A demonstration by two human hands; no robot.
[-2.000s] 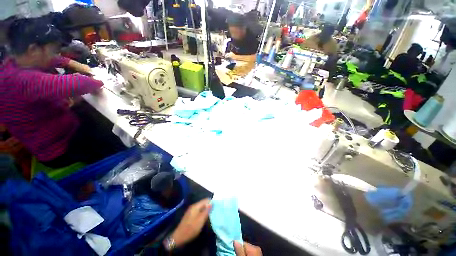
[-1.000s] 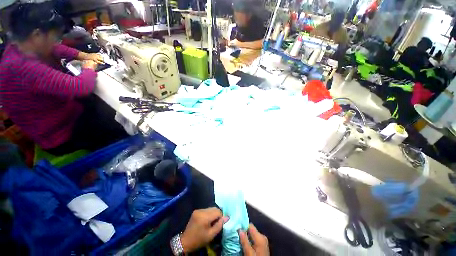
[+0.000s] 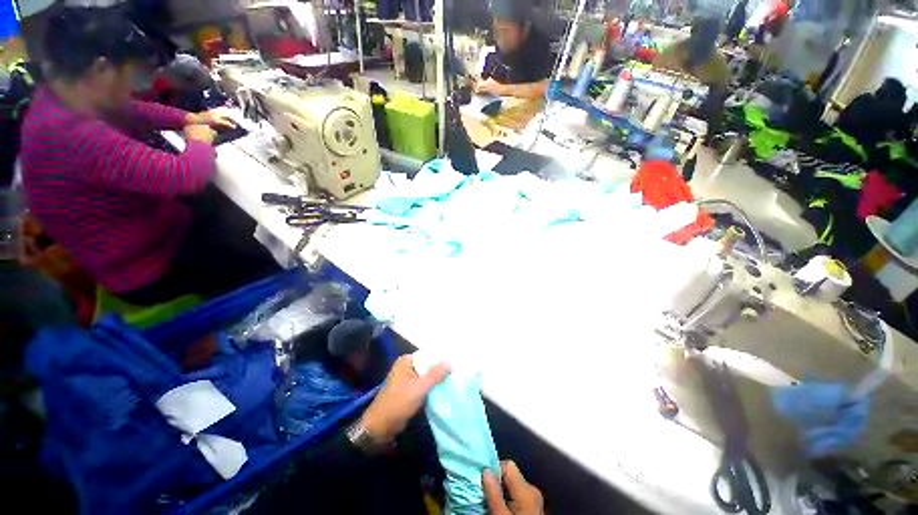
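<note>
A light-blue fabric piece (image 3: 461, 427) hangs lengthwise at the table's near edge, low in the middle of the view. My left hand (image 3: 401, 400), with a metal watch at the wrist, grips its upper left end between thumb and fingers. My right hand (image 3: 515, 491) holds its lower right edge and is partly cut off by the picture's bottom. A loose heap of the same light-blue fabric (image 3: 443, 196) lies on the white table, partly lost in glare.
A sewing machine (image 3: 795, 342) with a blue rag (image 3: 823, 410) and black shears (image 3: 740, 483) is at right. A blue crate (image 3: 292, 458) holding dark-blue fabric (image 3: 111, 412) is at left. A person in a striped top (image 3: 111, 171) sits beside another machine (image 3: 327, 136). Dark scissors (image 3: 312, 211) lie near it.
My left hand has moved up the fabric to its upper end. My right hand stays at the lower edge. The surroundings have shifted right in the view.
</note>
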